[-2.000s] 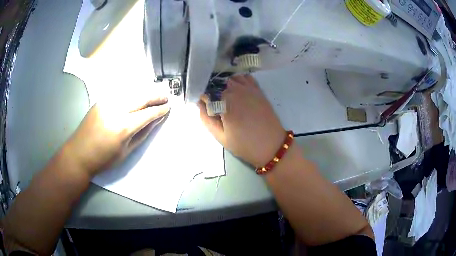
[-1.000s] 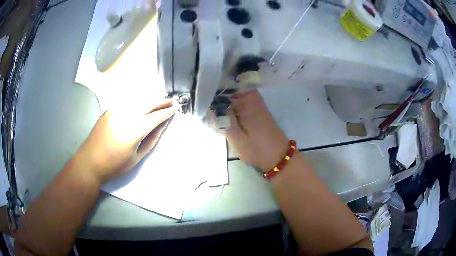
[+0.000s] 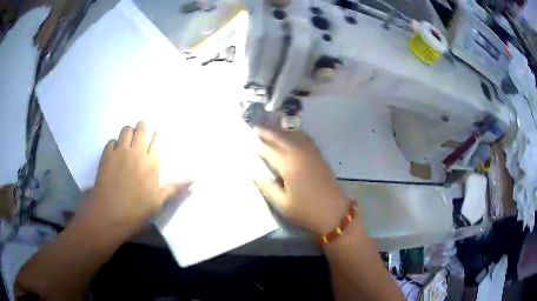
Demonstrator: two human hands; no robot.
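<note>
A white fabric panel, partly washed out by glare, lies across the sewing machine bed and reaches the table's front edge. My left hand lies flat on it, fingers spread. My right hand is at the panel's right edge, just in front of the needle area, thumb and fingers apart; motion blur and glare hide its fingertip contact. The presser foot area of the sewing machine is blurred, and I cannot tell whether the foot is on the fabric.
A cone with a yellow label and a control box are at the machine's far right. Red-handled snips lie by its right end. White pieces hang at the right edge. More white material shows at far left.
The panel now lies differently, spread further left with a straight-edged outline. My left hand has moved away from the needle and opened flat. My right hand has shifted slightly down. The view has shifted.
</note>
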